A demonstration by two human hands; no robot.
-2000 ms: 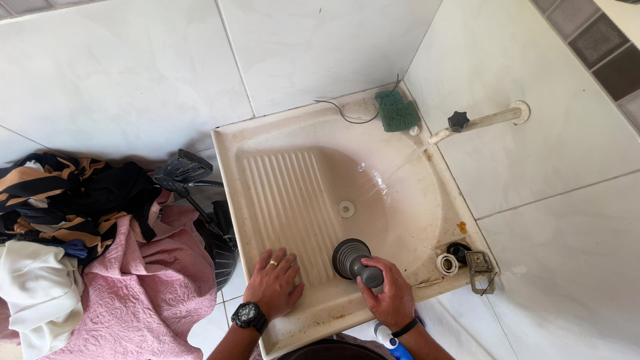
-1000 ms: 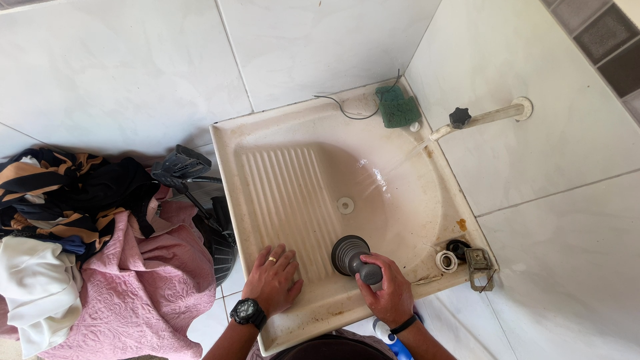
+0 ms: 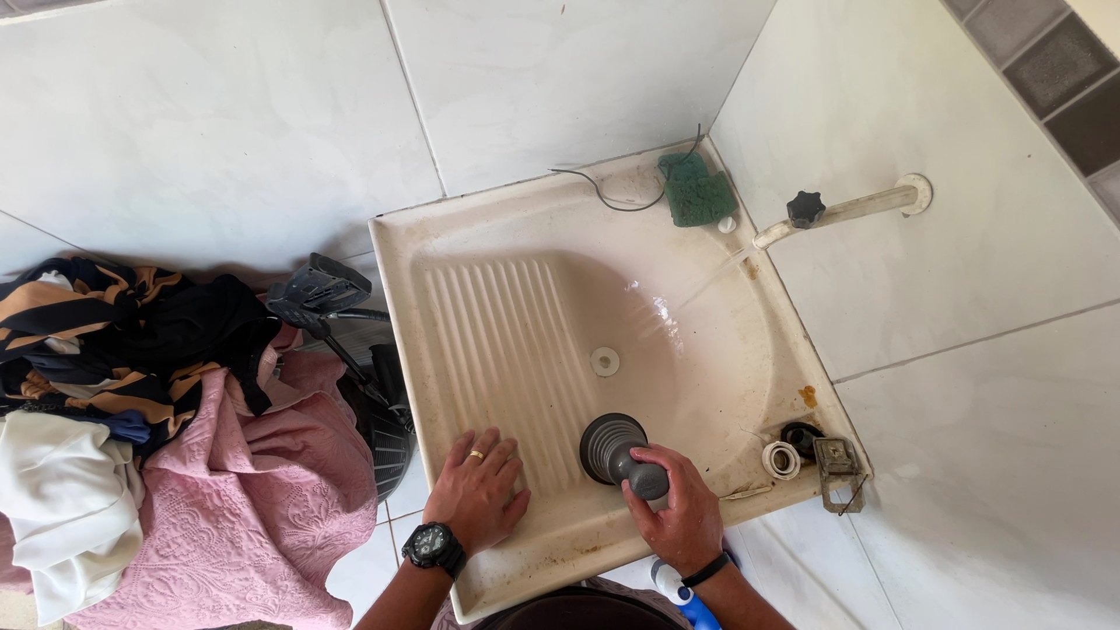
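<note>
My right hand [image 3: 678,507] grips the rounded grey handle of a small bellows-type plunger [image 3: 617,451], whose dark cup rests at the near side of the basin beside the washboard ridges. My left hand [image 3: 481,494], with a ring and a black watch, lies flat and empty on the lower end of the ridged washboard [image 3: 503,359]. Both are over a beige laundry sink [image 3: 402,332]. A thin stream of water runs from the wall tap [image 3: 849,210] into the basin, to the right of the drain [image 3: 605,361].
Green scouring sponges [image 3: 697,192] and a thin wire [image 3: 604,197] lie in the far corner. A white threaded ring [image 3: 780,460] and a metal piece [image 3: 838,472] sit at the right corner. Piled clothes [image 3: 131,332], a pink quilted cloth [image 3: 262,490] and a dark fan [image 3: 385,420] stand left.
</note>
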